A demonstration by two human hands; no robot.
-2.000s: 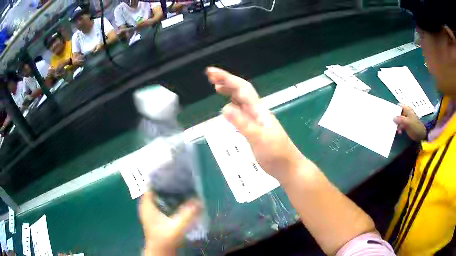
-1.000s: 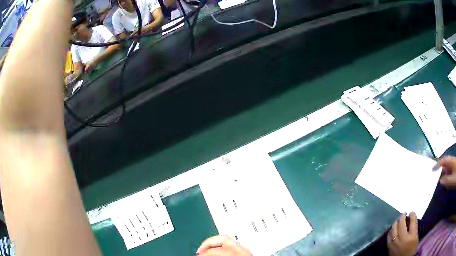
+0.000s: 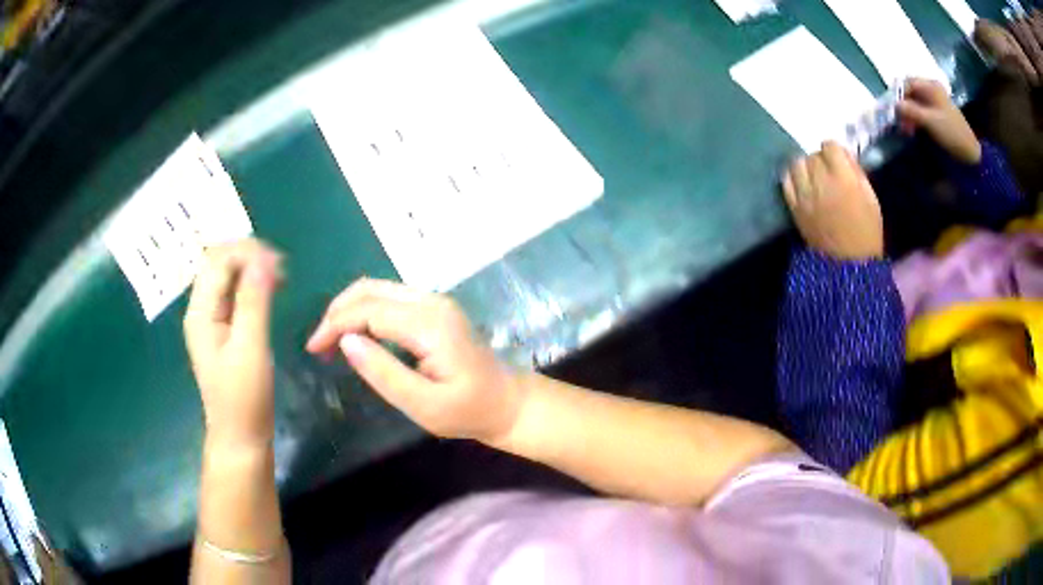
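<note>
My left hand [image 3: 232,337] is raised over the green bench, fingers bent, with no object visible in it. It is partly in front of the lower right edge of the folded leaflets [image 3: 172,234]. My right hand [image 3: 418,357] is beside it, thumb and fingers curled with a gap between them, and no object visible. The sheet stack [image 3: 458,149], white with short dark bars, lies flat on the bench beyond my right hand.
The green bench [image 3: 92,457] curves along its far rim. At right, a neighbour in dark blue sleeves [image 3: 841,343] and yellow garment folds a white sheet [image 3: 806,86]. More white papers [image 3: 886,40] lie beyond. Pale papers [image 3: 14,491] show at the left edge.
The view has tilted down. The bottle seen in my left hand two seconds ago is out of view. My left arm has come down and both hands are now near each other. The neighbour's sheet is now partly folded.
</note>
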